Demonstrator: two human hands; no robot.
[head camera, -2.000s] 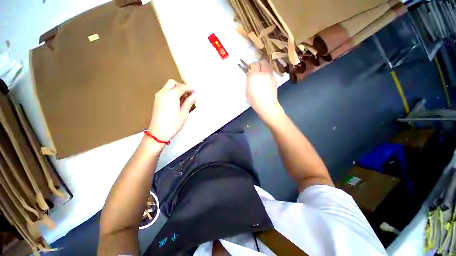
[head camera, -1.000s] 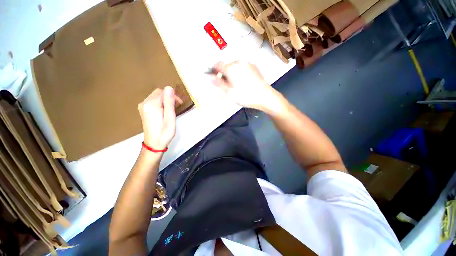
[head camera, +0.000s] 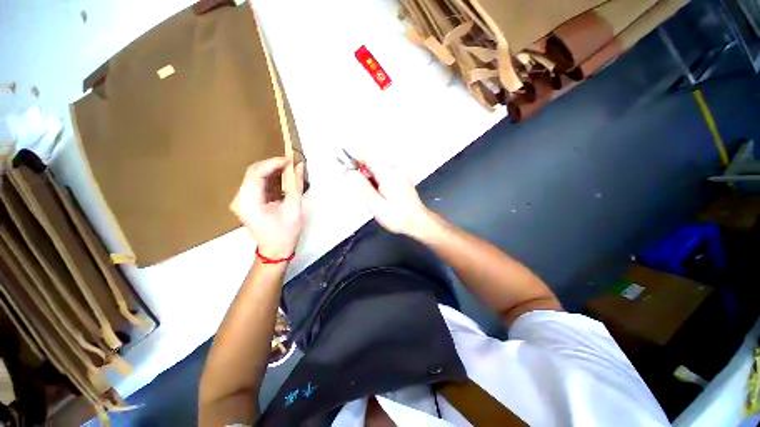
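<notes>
A brown bag panel with a small cream label lies flat on the white table. My left hand, with a red cord at the wrist, pinches the panel's near right corner and lifts its pale-edged side a little. My right hand holds small thread snips with red on the handle; their blades point up and left, apart from the panel. A red lighter lies on the table beyond the snips.
Stacked brown bag pieces with hanging tape ends lie at the upper right and at the left. A round waste bin is below the table edge. A carton and a blue stool stand right.
My right hand has moved from beside the right stack to nearer the panel corner, with the snips. My left hand has taken hold of the corner and raised the panel's right edge.
</notes>
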